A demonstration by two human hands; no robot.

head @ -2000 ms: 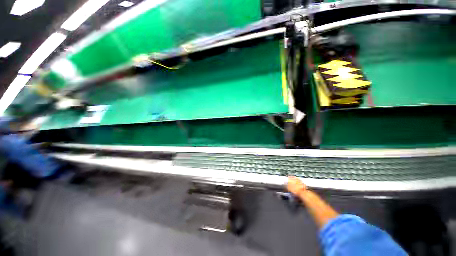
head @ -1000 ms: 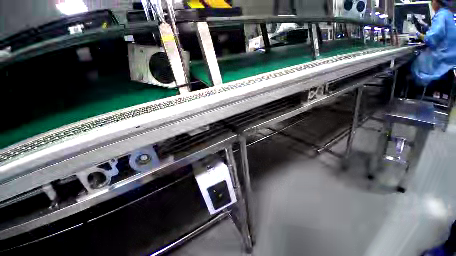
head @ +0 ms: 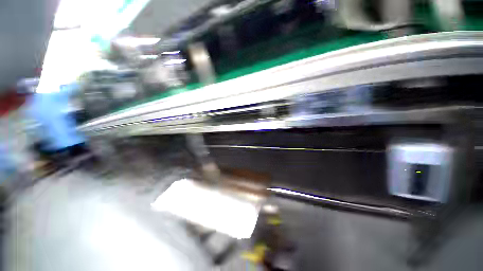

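Neither of my hands is in view. The frame is strongly blurred. The long pale conveyor rail lies nearest in front of me and runs from the upper right down to the left. A strip of green surface shows behind it. Below the rail at the right is a white box with a dark centre, fixed on the line's frame. No held object shows.
A bright white flat surface, perhaps a stool or carton top, stands low beside the line. A person in light blue is at the far left. The grey floor shows at the lower left.
The view has swung round: the line now runs away to the left instead of the right. The hand seen 2 seconds ago is out of view. The white-topped object has come into view.
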